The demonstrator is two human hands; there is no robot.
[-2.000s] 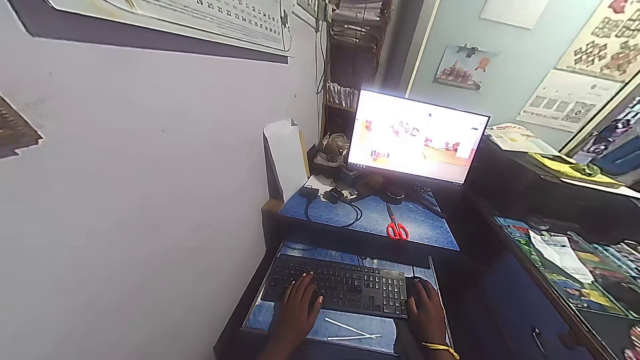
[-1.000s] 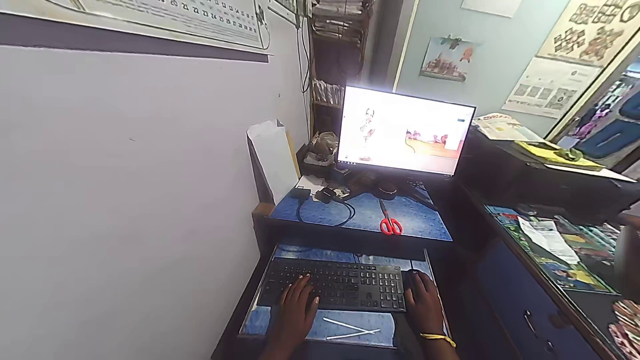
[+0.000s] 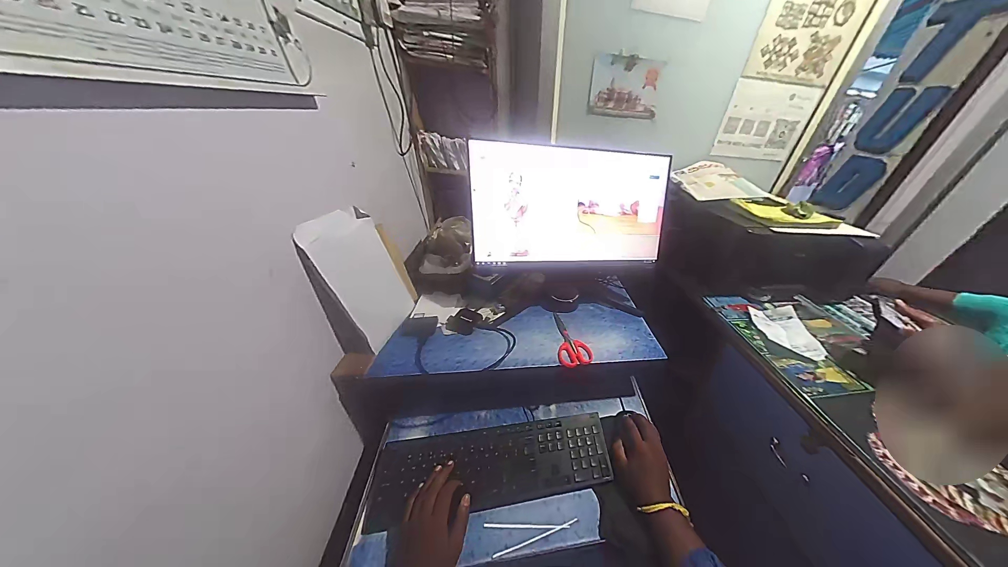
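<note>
My left hand [image 3: 435, 516] rests with spread fingers on the lower left keys of a black keyboard [image 3: 512, 465], holding nothing. To the keyboard's right, my right hand [image 3: 642, 461], with a yellow band at the wrist, lies over a black computer mouse [image 3: 628, 416], which is mostly hidden under the fingers. Two thin white sticks [image 3: 531, 538] lie on the blue tray below the keyboard. On the shelf above stand a lit monitor [image 3: 571, 203] and, before it, scissors with red handles [image 3: 574, 350]. A black cable with an adapter [image 3: 466, 319] lies left of the scissors.
A white wall borders the desk at left, with paper sheets [image 3: 354, 272] leaning there. At right, a dark counter carries papers [image 3: 787, 332]; another person's hands and green sleeve [image 3: 980, 311] are over it. Behind it, a black printer [image 3: 780, 252] bears papers and a yellow folder.
Another person, with a green sleeve, has come further into view at the right counter. The picture on the monitor differs from two seconds ago. Both my hands stay in about the same places.
</note>
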